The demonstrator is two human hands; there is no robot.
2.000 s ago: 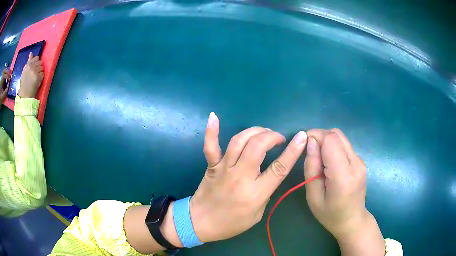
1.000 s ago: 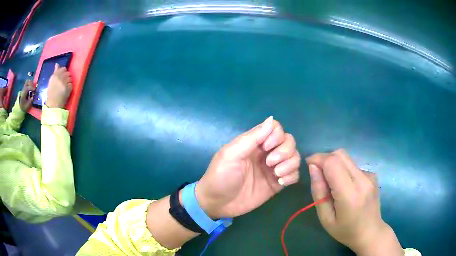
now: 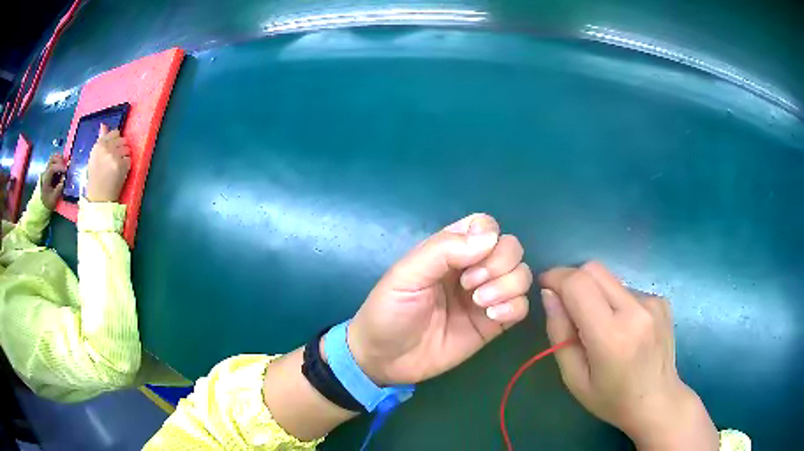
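Observation:
My right hand [image 3: 617, 348] holds the thin red cable [image 3: 526, 365] between its curled fingers. The cable loops down out of the picture's bottom edge. Its plug is hidden by the fingers. My left hand [image 3: 441, 304] is palm up with its fingers curled in, just left of my right hand and apart from it. Nothing shows in it. My left wrist bears a light blue wrist strap [image 3: 351, 365] with a blue cord hanging down, and a black wristband [image 3: 324, 374].
Both hands are over the shiny green work surface [image 3: 353, 132]. At the left, another person's hand [image 3: 107, 166] touches a tablet [image 3: 81, 158] on an orange-red foam pad [image 3: 145, 114]. A further pad edge [image 3: 19, 172] and red cords [image 3: 40, 66] show at the far left.
My left hand has turned from back up, with its index fingertip near my right fingers, to palm up and curled. My right hand has shifted slightly right and down with the cable. The view has shifted left.

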